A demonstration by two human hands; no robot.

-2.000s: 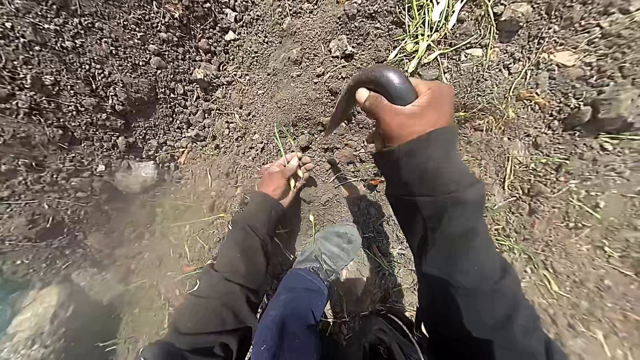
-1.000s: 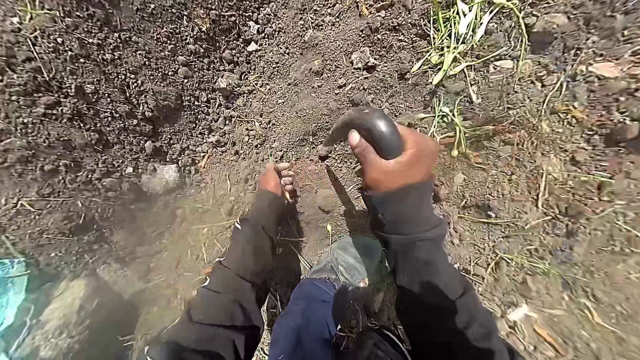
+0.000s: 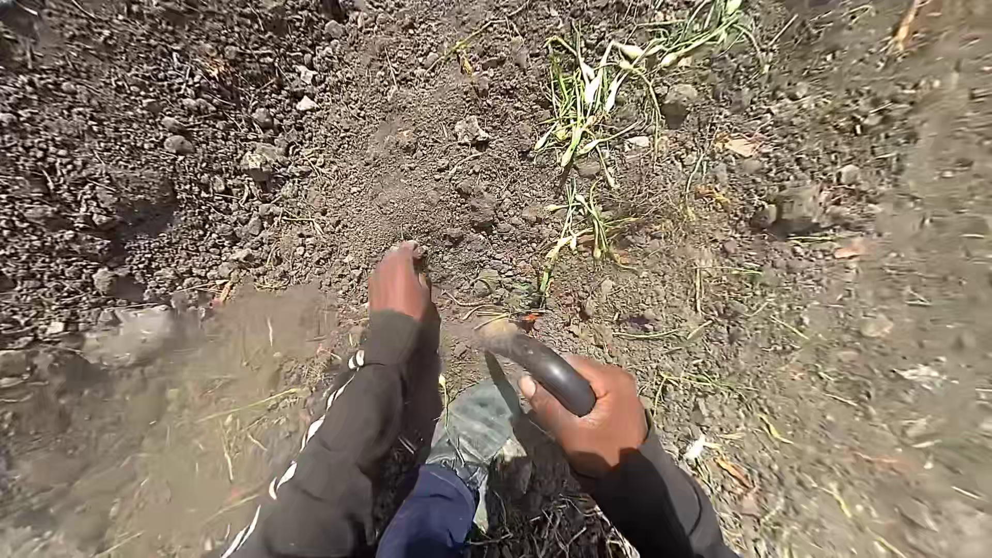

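Observation:
My right hand (image 3: pixel 593 415) grips a smooth, dark, curved horn-like tool (image 3: pixel 552 372), whose dusty tip points left, low over the soil. To its left, my left hand (image 3: pixel 399 283) reaches down to the loose soil with its fingers bent; its fingertips and anything between them are hidden. A small clump of green seedlings with pale bulbs (image 3: pixel 577 229) lies on the ground to the right of my left hand. Beyond it is a bigger heap of such onion-like seedlings (image 3: pixel 593 97).
Dark, cloddy soil (image 3: pixel 155 155) with small stones spreads at the upper left. A larger pale stone (image 3: pixel 132 333) sits at the left. My shoe (image 3: pixel 477 422) rests on the ground between my arms. Dry stalks and leaf scraps are scattered at the right.
My right hand has come back toward my body with the curved tool. Two seconds ago, pale bulbs with green stems showed in my left hand; now none show there.

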